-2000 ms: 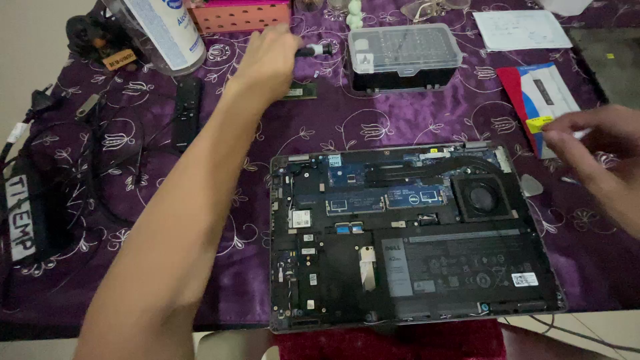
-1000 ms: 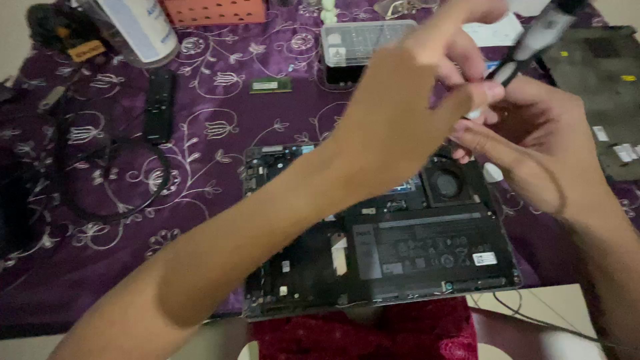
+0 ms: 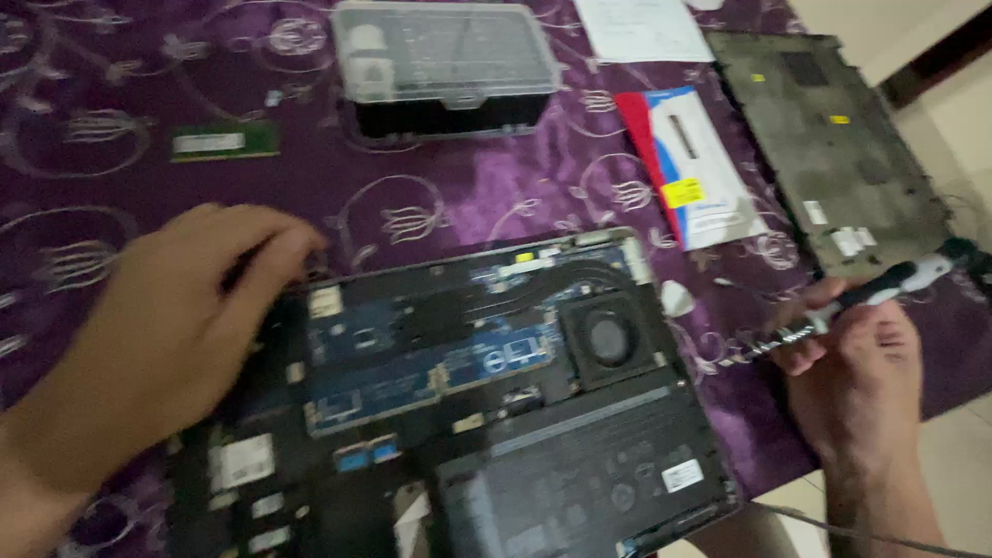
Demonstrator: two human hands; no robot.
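An opened Dell laptop (image 3: 496, 372) lies with its inside up, showing a blue circuit board, a round fan (image 3: 611, 339) and a flat battery (image 3: 589, 465). My left hand (image 3: 201, 294) is over the laptop's upper left corner, fingers curled; whether they touch or grip anything is hidden. Right of the laptop, my right hand (image 3: 845, 356) holds a screwdriver (image 3: 876, 287) with a grey and black handle, its blurred metal shaft pointing left. A green memory module (image 3: 225, 142) lies on the cloth behind my left hand.
A clear-lidded plastic box (image 3: 449, 70) stands at the back. To its right lie a printed packet (image 3: 697, 170), a white paper (image 3: 643, 27) and the laptop's grey bottom cover (image 3: 837, 147). A white guitar-pick-shaped tool (image 3: 676, 298) is beside the fan. A cable (image 3: 852, 531) hangs at lower right.
My hands were together above the laptop's right side and have parted: the left has moved to the upper left corner, the right outward with the screwdriver. The view has shifted closer and tilted.
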